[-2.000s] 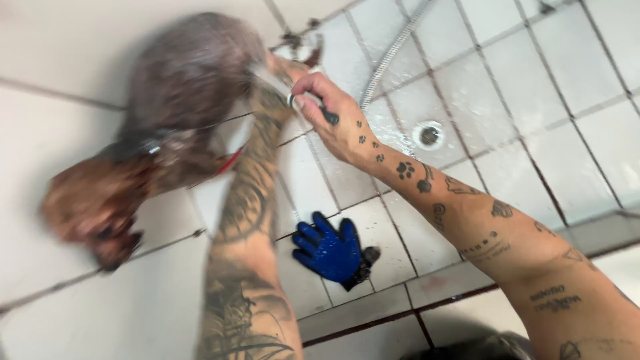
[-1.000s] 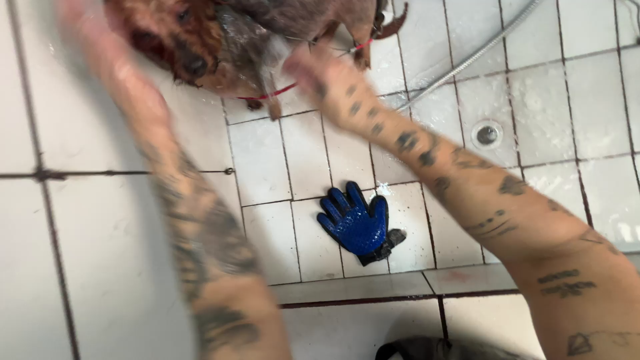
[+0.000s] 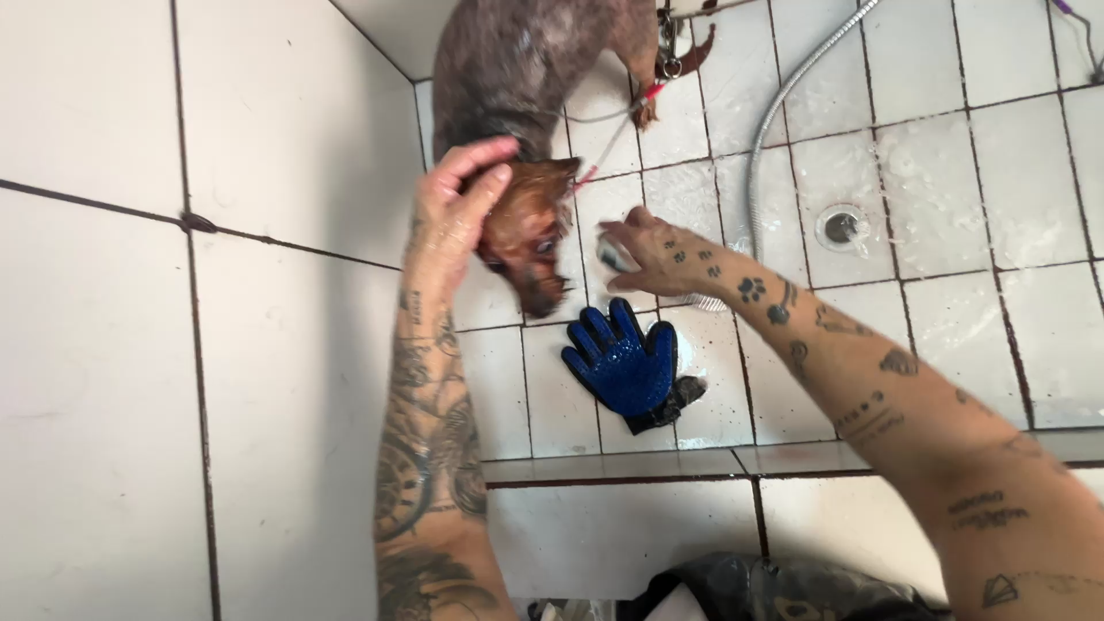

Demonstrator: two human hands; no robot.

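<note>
A wet small dog (image 3: 526, 78) with dark grey body and reddish-brown head stands on the tiled floor at top centre, its face turned down. My left hand (image 3: 466, 203) cups the back of its head, thumb and fingers around the ear and neck. Just right of the muzzle, my right hand (image 3: 642, 250) is closed on a shower head (image 3: 614, 256), partly hidden and blurred. A blue rubber grooming glove (image 3: 628, 362) with a black cuff lies palm-side up below that hand. A thin tether (image 3: 595, 116) with red parts runs beside the dog.
The metal shower hose (image 3: 759, 147) curves across the wet tiles right of the dog, near a round drain (image 3: 839, 228). Chains and a clip (image 3: 670, 60) hang by its hind legs. A tiled ledge (image 3: 621, 466) borders the basin; dark material (image 3: 768, 586) lies below.
My left hand, raised beside the dog a second ago, now rests on its head. My right hand has moved off the dog's body to the floor side of its muzzle. The dog's head points downward now.
</note>
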